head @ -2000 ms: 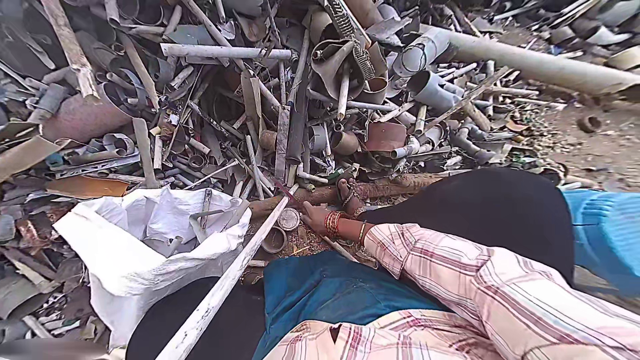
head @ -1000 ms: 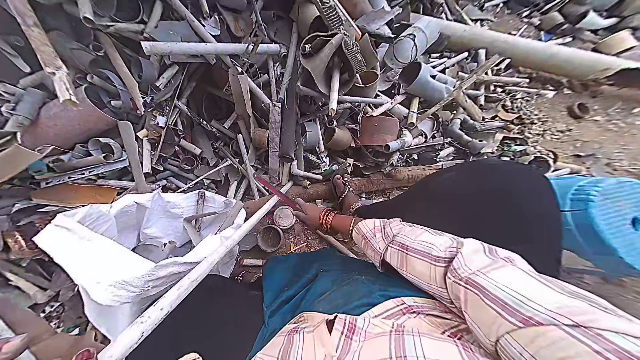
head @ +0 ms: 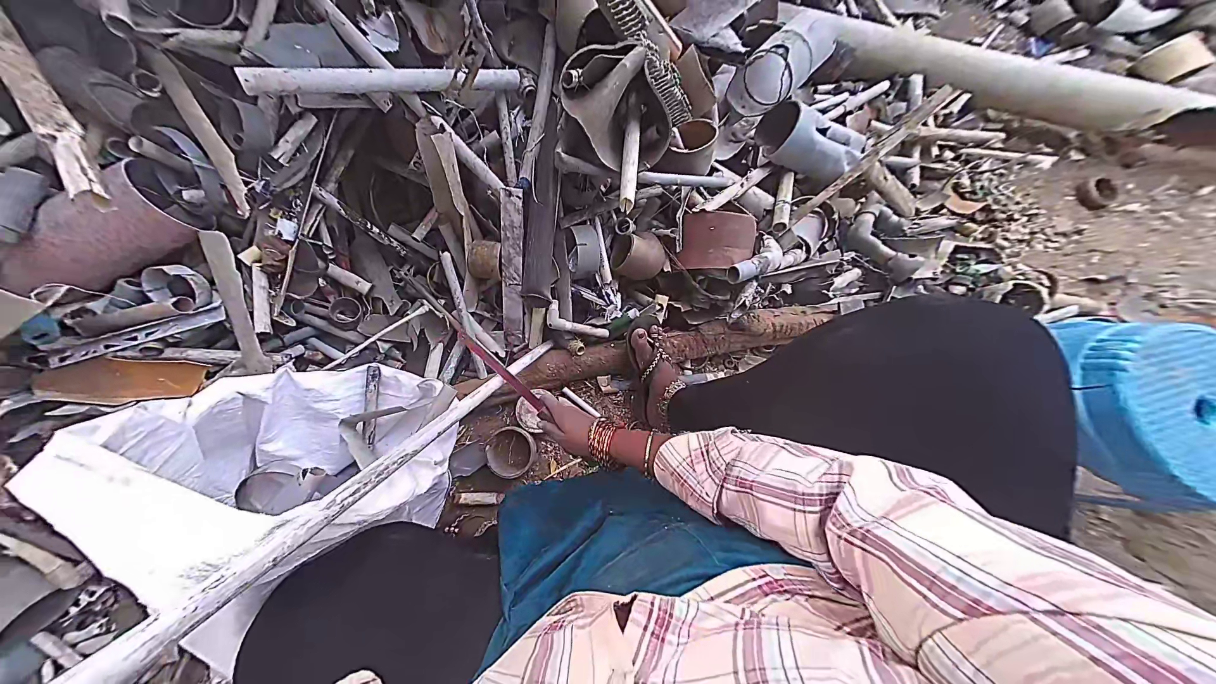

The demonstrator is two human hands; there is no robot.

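My right hand (head: 568,426), with bangles at the wrist, is closed around the near end of a long, thin, dark red tool (head: 499,366), whose exact kind I cannot tell. The tool points up and left across the upper end of a long whitish pipe (head: 313,518). This pipe slants from the bottom left corner over a white woven sack (head: 123,494). Inside the sack lie pieces of grey pipe (head: 275,489). Close below my right hand is a short pipe ring (head: 511,452), and a pale round piece (head: 532,410) sits beside the fingers. My left hand is out of view.
Scrap pipes and fittings heap up ahead, with a metal coil spring (head: 670,85) among them. A brown wooden pole (head: 731,334) lies by my sandalled foot (head: 654,366). A thick grey pipe (head: 988,76) crosses the upper right. A blue plastic item (head: 1140,408) stands right.
One second ago part of my left hand showed at the bottom left corner; it has left the view. The whitish pipe's near end has shifted. My right hand keeps hold of the red tool.
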